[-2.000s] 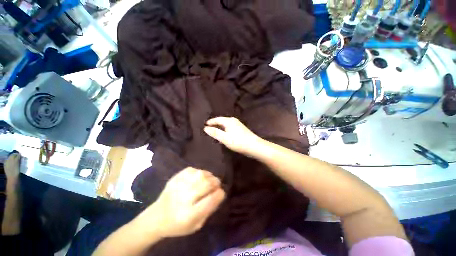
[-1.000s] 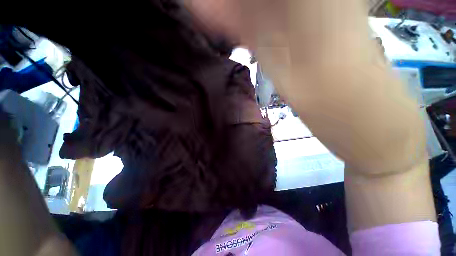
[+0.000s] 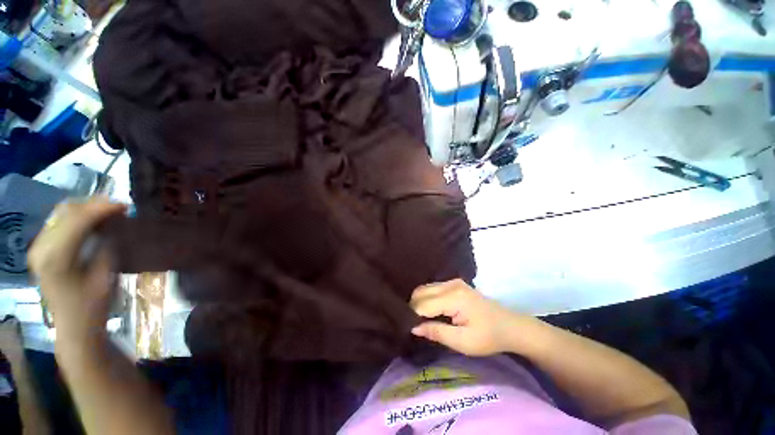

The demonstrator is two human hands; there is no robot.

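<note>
The dark brown garment (image 3: 280,195) lies spread over the white table and hangs over its front edge toward my lap. Its gathered part and a ribbed panel show across the upper half. My left hand (image 3: 76,238) is blurred at the left and grips a brown edge, pulling it out to the left. My right hand (image 3: 450,319) pinches the cloth's lower right edge near the table's front edge. The garment's right edge lies beside the needle area of the sewing machine (image 3: 459,93); whether it is under the presser foot cannot be told.
Teal-and-dark thread snips (image 3: 692,172) lie on the table (image 3: 578,263) at right. A grey box with a round fan grille (image 3: 21,229) stands at left, near a tan strip (image 3: 151,314). Another person's hand (image 3: 10,336) shows at the far left edge.
Both hands have come down from the raised, blurred position and now hold the cloth. The garment lies flatter, with its ribbed panel showing. The view has shifted, bringing the snips back into sight.
</note>
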